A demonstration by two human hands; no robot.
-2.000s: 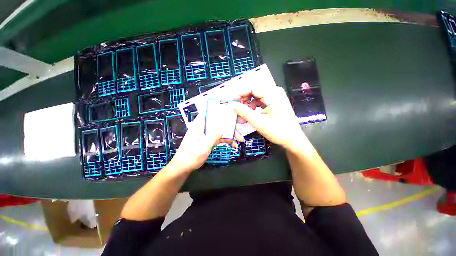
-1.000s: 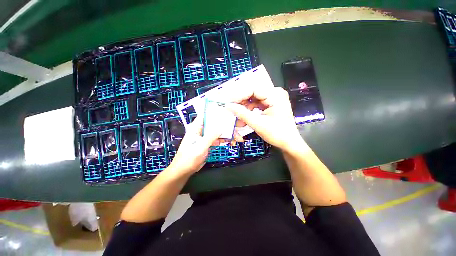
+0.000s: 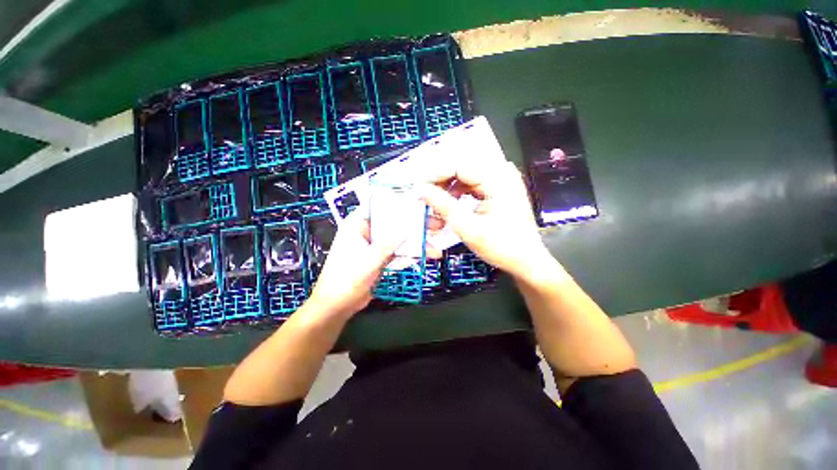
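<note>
My left hand (image 3: 351, 263) is bare and holds a blue-edged phone housing (image 3: 398, 286) upright, its keypad end towards me. White shows across the housing's window, through to the sheet or on it; I cannot tell which. My right hand (image 3: 488, 217) is bare, its fingertips at the housing's upper right edge; whether they pinch a small piece is too blurred to tell. The white die-cut sheet (image 3: 447, 154) lies tilted under both hands, with gaps at its left corner. The black glossy housing tray (image 3: 243, 174) with rows of blue housings lies beneath.
A dark phone-like device (image 3: 557, 165) lies right of the tray. A white sheet stack (image 3: 91, 246) lies left of it. More blue housings show at the far right edge. An open carton (image 3: 138, 431) stands on the floor at left. Red stools (image 3: 734, 310) show beyond the bench edge.
The held housing has tilted or turned a little, and its blue keypad end shows more clearly. My right fingertips have shifted slightly at its upper edge. The sheet is almost unmoved.
</note>
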